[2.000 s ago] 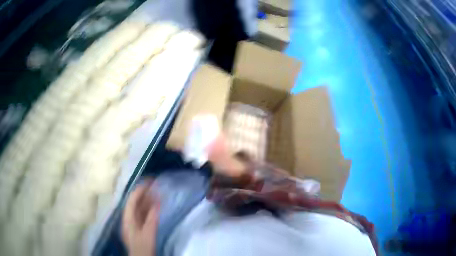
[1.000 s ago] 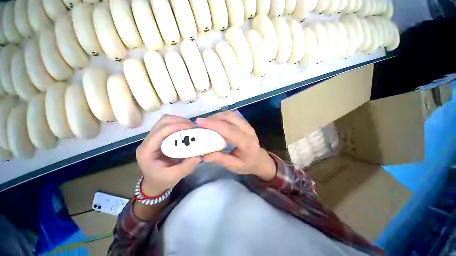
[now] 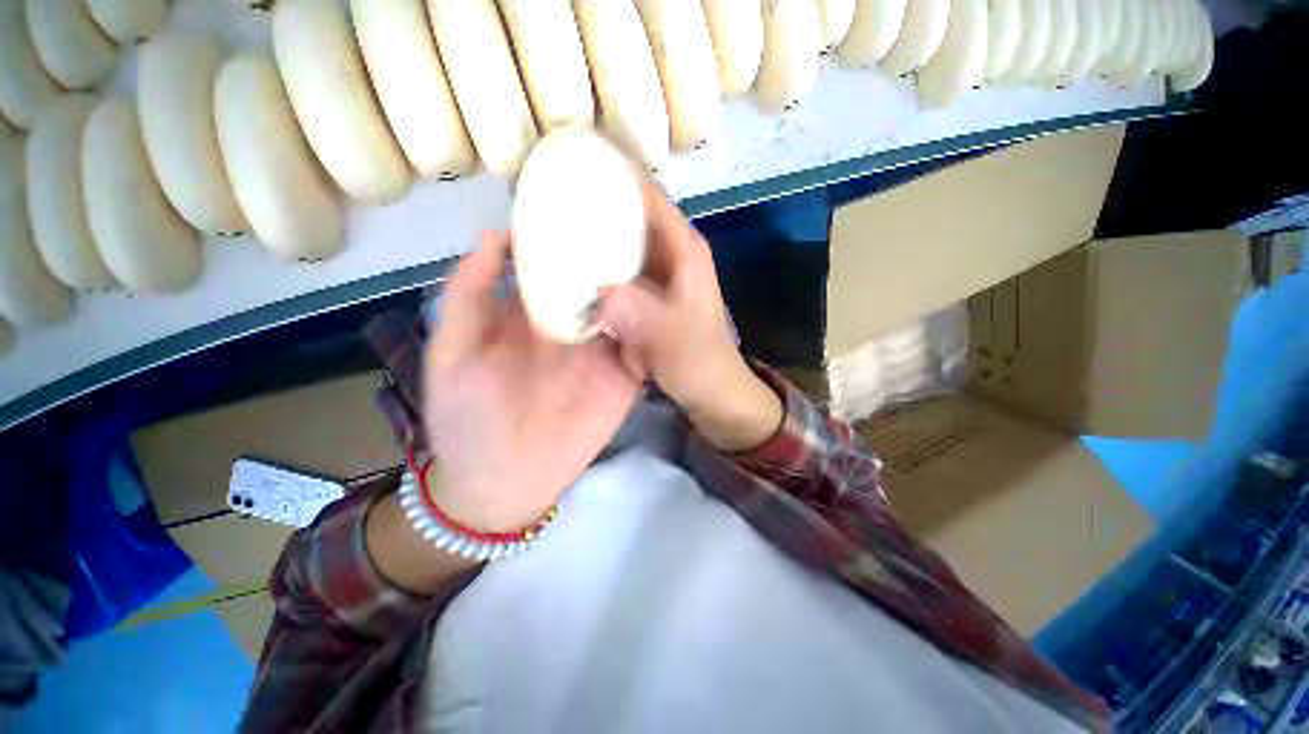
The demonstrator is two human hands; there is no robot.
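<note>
A cream-white oval plastic unit (image 3: 579, 230) is held up in front of me near the bench edge, its broad face glaring white. My right hand (image 3: 682, 323) grips it from the right, with the thumb at its lower end near a small dark mark. My left hand (image 3: 520, 394) is just below and left of the unit, palm up and fingers spread, slightly blurred. It is not closed around the unit; whether it touches the lower end I cannot tell.
Rows of cream units (image 3: 333, 108) stand on edge on the whitish sheet of the bench (image 3: 388, 237). An open carton (image 3: 991, 258) with packed units (image 3: 902, 366) is below right. A white phone (image 3: 284, 492) lies on another cardboard box (image 3: 201, 445) beside a blue bag (image 3: 115, 538).
The unit has turned from its port end to its broad face and stands upright, a little higher. My left hand has let go and opened. My right hand still holds it.
</note>
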